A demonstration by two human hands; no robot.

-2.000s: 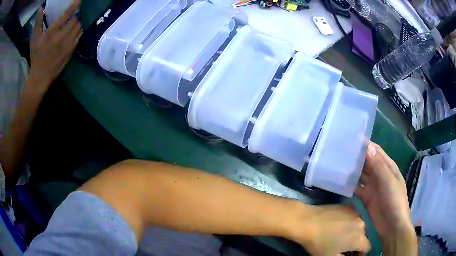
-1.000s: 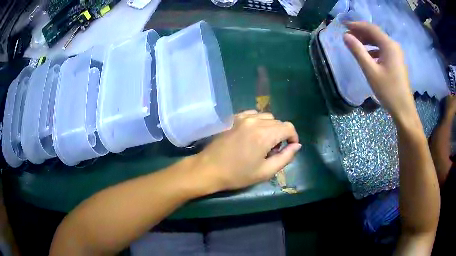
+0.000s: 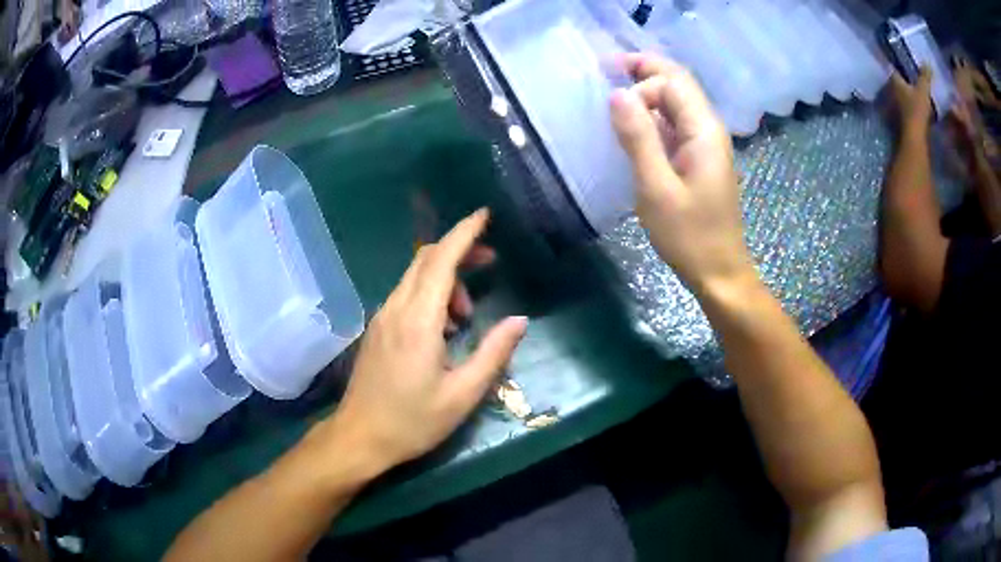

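Several frosted translucent oval housings [image 3: 258, 274] stand in a row on the green bench at the left, the nearest showing its open side and inner divider. Another translucent housing [image 3: 565, 104] with a glossy black base [image 3: 527, 143] stands at upper centre, at the left end of the right-hand group. My right hand [image 3: 686, 165] is over this housing, thumb and fingers curled near its wall; whether they grip it cannot be told. My left hand [image 3: 423, 351] is open and empty above the bench, between the row and the black base, its fingers pointing towards the base.
More translucent housings [image 3: 768, 55] stand packed at the upper right, beside silvery bubble wrap [image 3: 818, 209]. A clear bottle [image 3: 305, 44], a purple pad [image 3: 244, 68] and cables are at the back. Green circuit boards [image 3: 49, 214] lie far left. Another person's forearm [image 3: 911, 209] is at the right.
The view has swung right. My left hand has left the end of the left-hand row and its fingers have spread. My right hand is still over the black-based housing.
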